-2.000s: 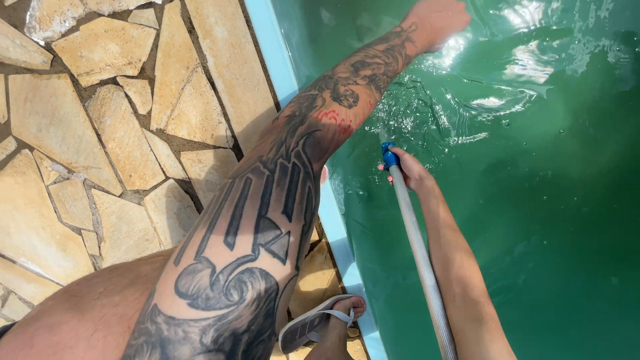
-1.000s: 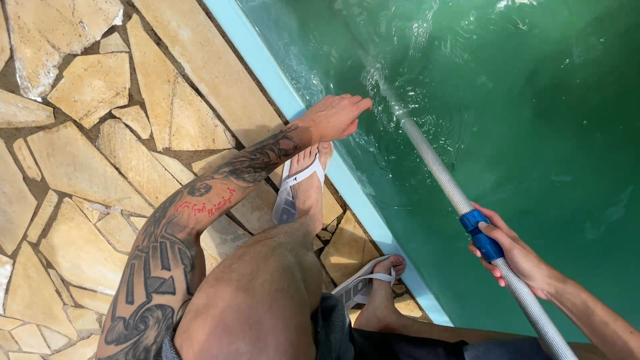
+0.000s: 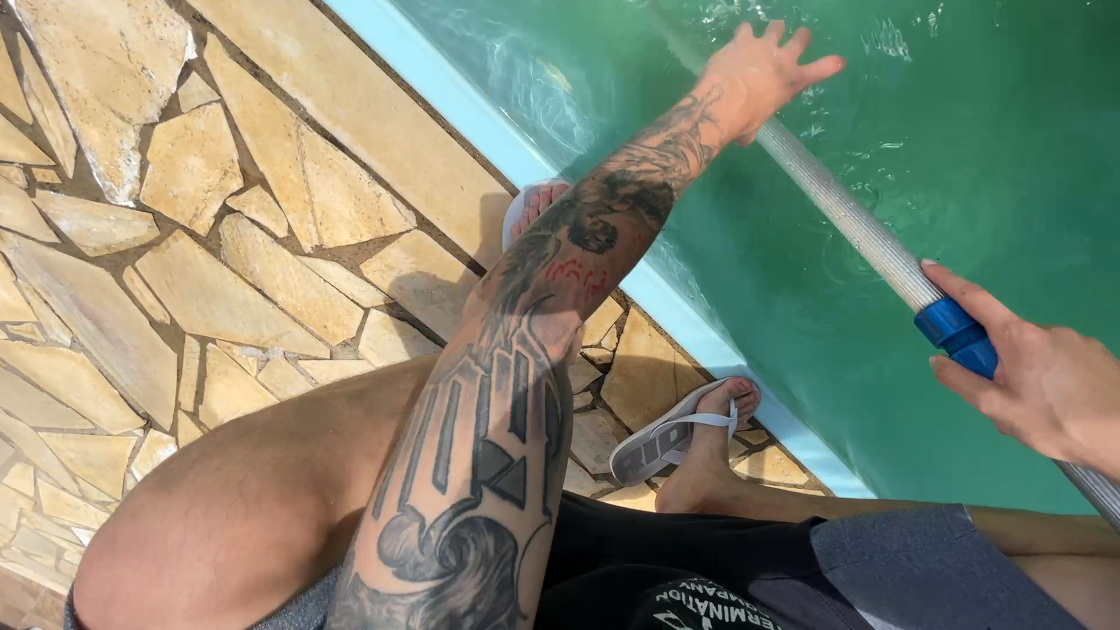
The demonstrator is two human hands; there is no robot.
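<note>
A ribbed metal telescopic pole [image 3: 853, 219] slants over the green pool water, its far end fading under the surface. My right hand [image 3: 1041, 376] is closed round the pole at its blue plastic locking collar [image 3: 954, 337]. Farther along the pole, my left hand [image 3: 761, 74] is held with its fingers spread. The pole passes beneath or behind that hand; whether they touch is unclear. My tattooed left forearm reaches across the pool edge. What is at the submerged end of the pole cannot be seen.
The light-blue pool edge [image 3: 455, 96] runs diagonally beside irregular stone paving [image 3: 236, 289]. My feet in flip-flops [image 3: 674, 433] are at this edge, one partly hidden by my left arm. Green water [image 3: 980, 175] fills the right side of the view.
My left hand has moved from near the pool edge, one second ago, out to the pole, and its fingers have spread. My right hand stays at the blue collar.
</note>
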